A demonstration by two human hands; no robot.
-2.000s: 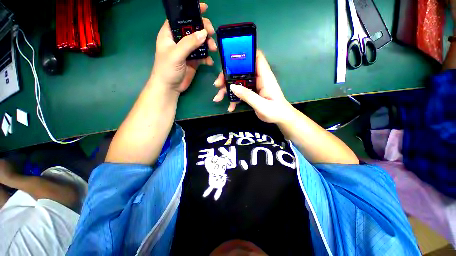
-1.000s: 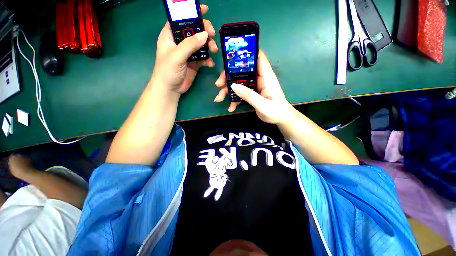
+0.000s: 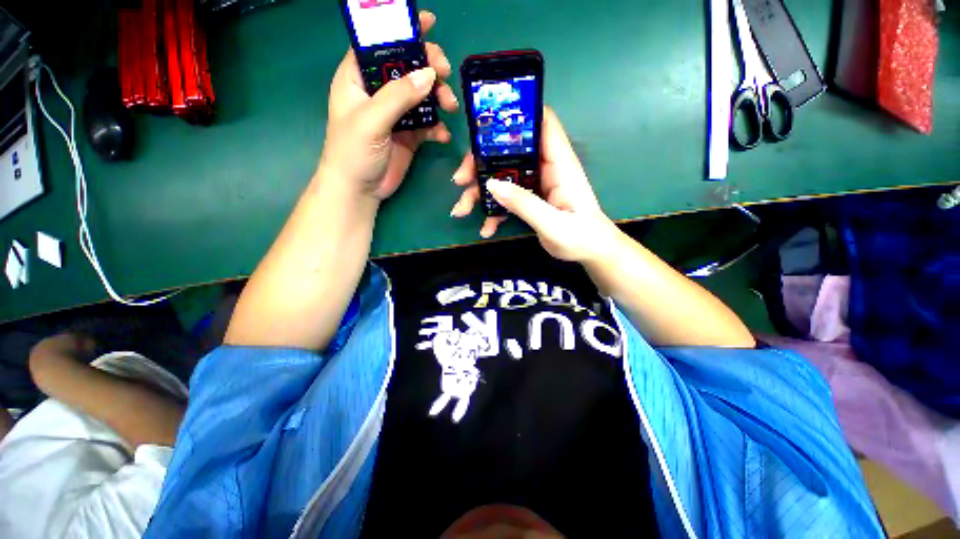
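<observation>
My left hand (image 3: 377, 126) holds a black keypad phone (image 3: 385, 26) at the top of the view, its thumb on the keys. That phone's screen shows white with a pink patch, and its top end is cut off by the frame edge. My right hand (image 3: 558, 195) holds a second keypad phone (image 3: 505, 116) with red edges, its thumb on the keys. Its lit screen shows a blue picture. Both phones are held screen up above the green bench mat, side by side and apart.
Red phones (image 3: 166, 63) stand grouped at the upper left, beside a black mouse (image 3: 108, 135) and a white cable (image 3: 79, 200). White rectangles (image 3: 48, 248) lie at the left edge. A ruler (image 3: 719, 116), scissors (image 3: 760, 100), a dark flat rectangle (image 3: 792, 53) and a red pouch (image 3: 905, 68) lie right. People sit on both sides.
The left phone's screen has gone from dark to white and pink. The right phone's screen has changed from plain blue to a picture. My hands have barely moved.
</observation>
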